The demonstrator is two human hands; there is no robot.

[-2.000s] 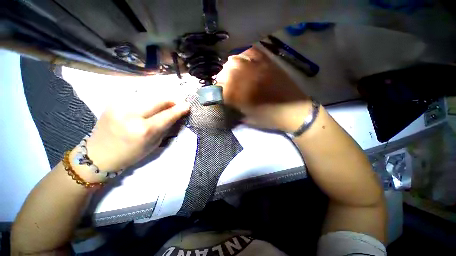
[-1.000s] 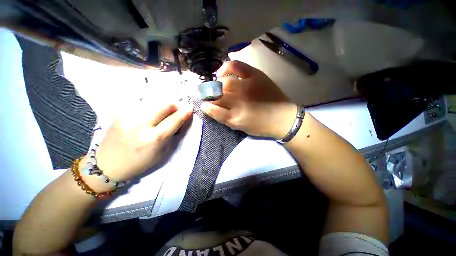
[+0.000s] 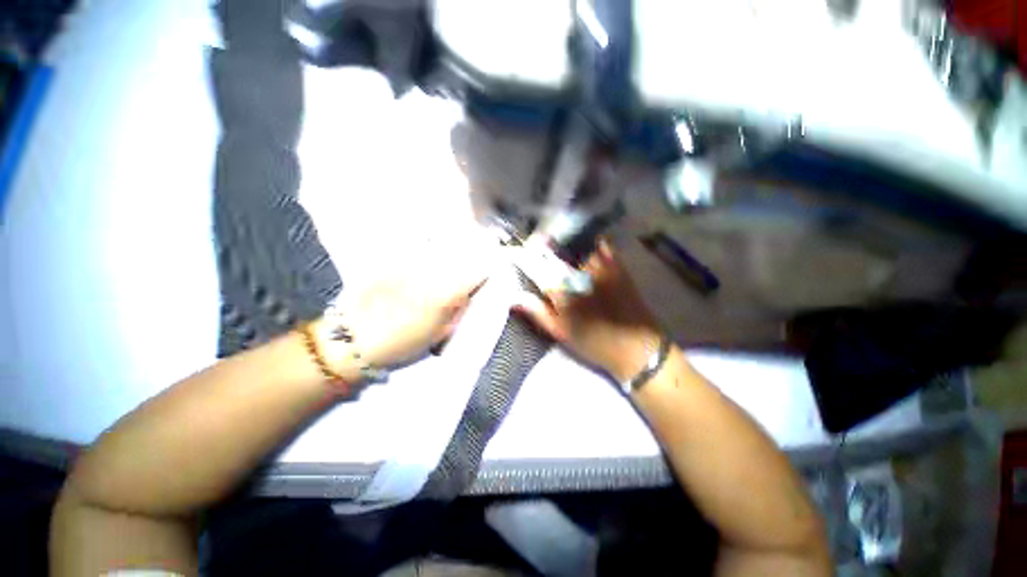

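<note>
A dark patterned fabric piece [image 3: 492, 394] runs from the needle area down over the table's front edge. A pale strip [image 3: 445, 411] lies along its left side. My left hand [image 3: 419, 310] lies at the left of the strip near the needle, fingertips beside its upper end; glare hides whether it grips. My right hand [image 3: 597, 307] is at the right, with thumb and fingers on the fabric's upper end just below the needle. The round grey knob [image 3: 578, 281] is blurred in front of my right fingers. The needle and presser foot are too blurred to make out.
The sewing machine head [image 3: 811, 135] spans the top. Dark blue snips [image 3: 681, 262] lie right of the needle. Dark wavy-edged cut pieces [image 3: 253, 192] lie at the left. A grey ruler [image 3: 586, 476] runs along the front edge. A black object [image 3: 862, 366] is at the right.
The view has tilted up and is blurred, showing more of the machine head. The pale strip now shows plainly beside the fabric. Both hands remain by the needle.
</note>
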